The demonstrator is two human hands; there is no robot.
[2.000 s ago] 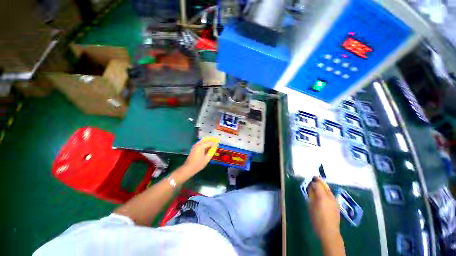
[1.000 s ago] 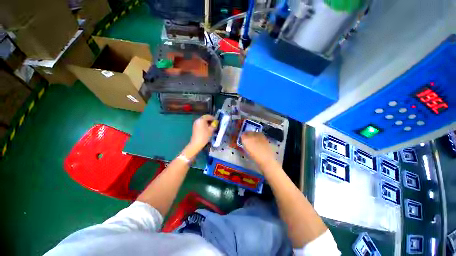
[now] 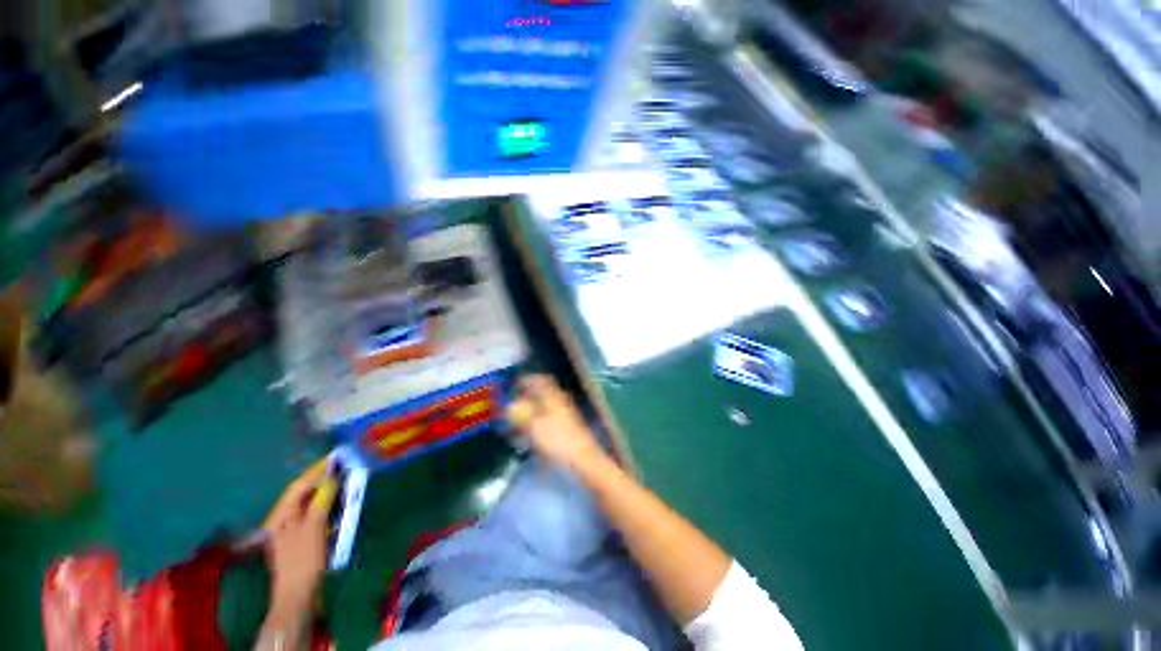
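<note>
The whole view is blurred. My left hand [image 3: 301, 524], with yellow fingertips, holds a pale panel [image 3: 348, 514] nearly edge-on, below the front left corner of the press base [image 3: 430, 422]. My right hand [image 3: 550, 422] is at the base's front right corner, fingers bent; blur hides whether it holds anything. Another panel [image 3: 392, 333] sits in the orange-brown fixture [image 3: 397, 357] on the pale press bed [image 3: 474, 346], under the metal press head [image 3: 369, 261].
Right of the press, a white sheet [image 3: 675, 299] bears rows of panels. A loose panel [image 3: 751, 365] and a small pale part [image 3: 738, 416] lie on the green surface. Spaced panels line the belt [image 3: 872, 369]. A red stool [image 3: 108, 610] is at lower left.
The view has swung right. My left hand has drawn back from the press bed with the panel. My right hand has left the fixture, where a panel stays, for the base's front right corner.
</note>
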